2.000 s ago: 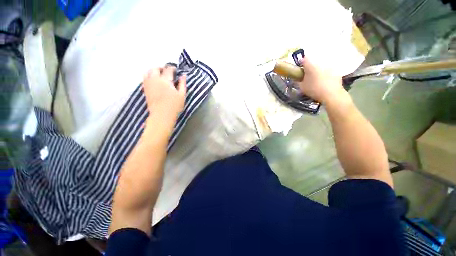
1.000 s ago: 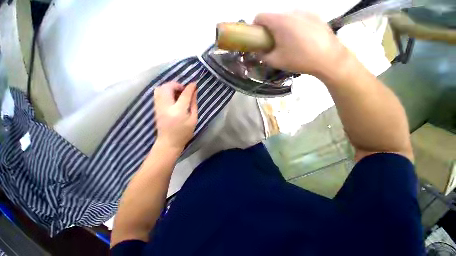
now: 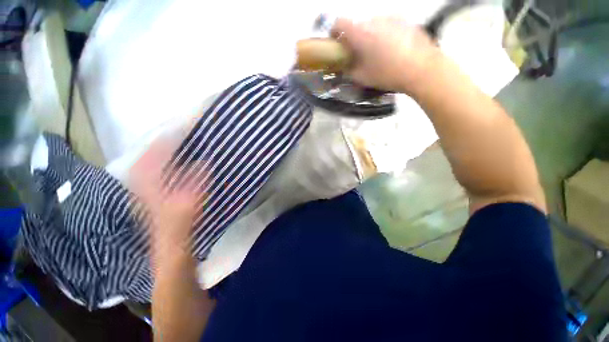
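Observation:
A dark garment with thin white stripes has its sleeve (image 3: 244, 133) lying flat on the padded grey-white sleeve arm (image 3: 317, 163). The rest of the garment (image 3: 100, 234) hangs bunched at the left, with a small white tag showing. My right hand (image 3: 380, 53) is closed around the wooden handle of the steam iron (image 3: 347, 100). The iron's pointed end is at the sleeve's far end; blur hides whether it touches. My left hand (image 3: 170, 184) is blurred over the near part of the sleeve; its grip cannot be told.
A broad white table cover (image 3: 180, 40) lies behind the sleeve arm, stained at its right edge. A cardboard box (image 3: 587, 197) stands on the green floor at the right. A hose runs behind my right hand. Blue items show at the lower left.
My right hand has brought the iron left from the table's right side to the sleeve's end. My left hand has moved from that end down and left along the sleeve.

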